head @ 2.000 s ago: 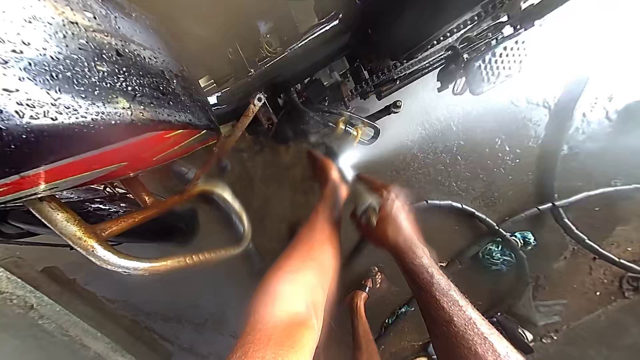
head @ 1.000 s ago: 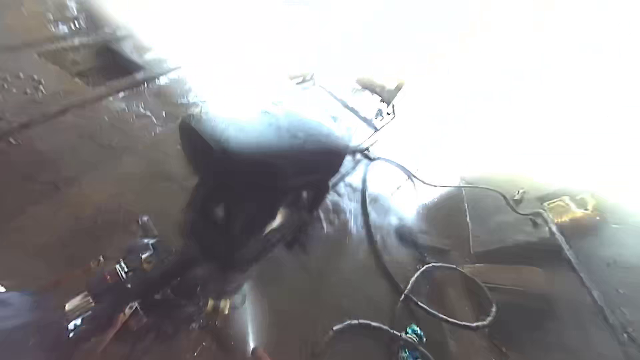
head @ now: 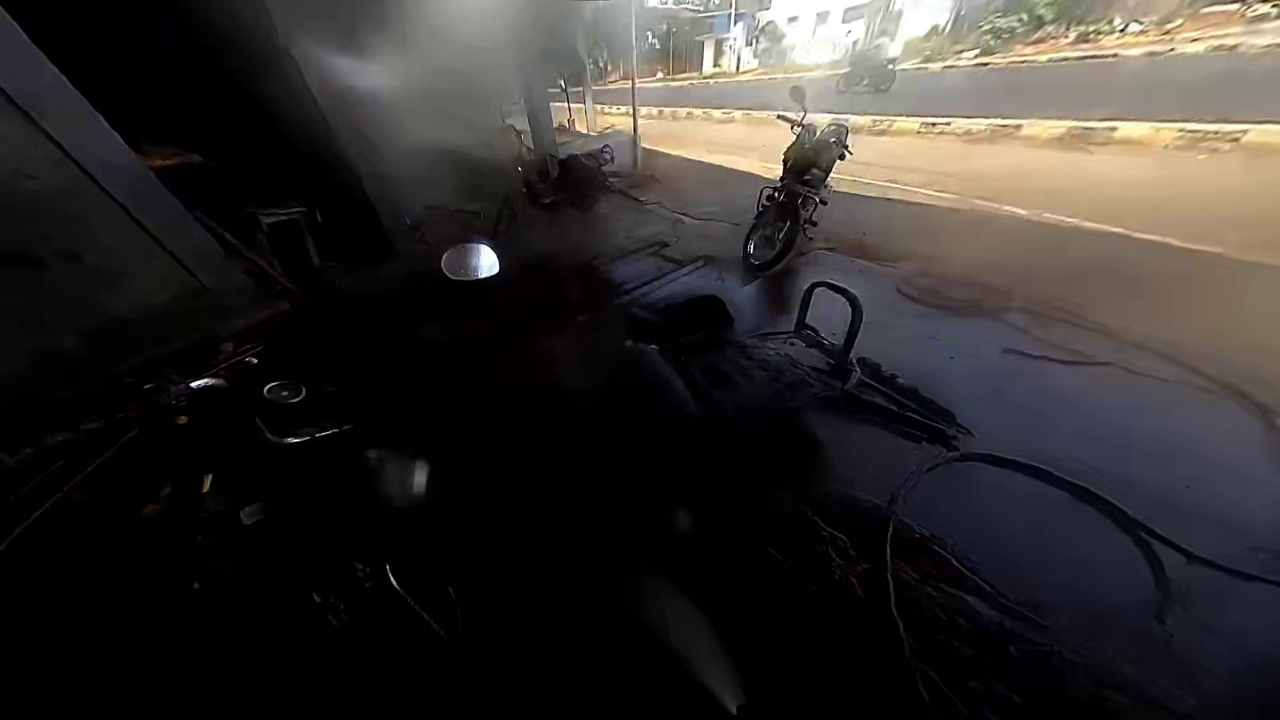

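Neither of my hands can be made out in the head view, where the near part is almost black. Dark motorcycle parts fill the lower left, with a round metal cap point(head: 284, 392) among them. A bright rounded reflector or lamp point(head: 470, 261) shows above the middle. Behind the dark mass stands a curved tubular bar point(head: 830, 300). A pale streak, perhaps water spray point(head: 690, 635), crosses the dark at the bottom. What either hand holds is hidden.
A hose point(head: 1060, 480) loops over the wet floor at the right. Farther off, a parked motorcycle point(head: 790, 200) stands near the road point(head: 1050, 90), where a rider on another motorcycle point(head: 868, 70) passes. A wall point(head: 80, 220) rises at the left, and mist point(head: 440, 90) hangs near it.
The view has swung up toward the road. Two seconds ago both hands were in view together at a spraying nozzle beside a wet motorcycle; now neither shows.
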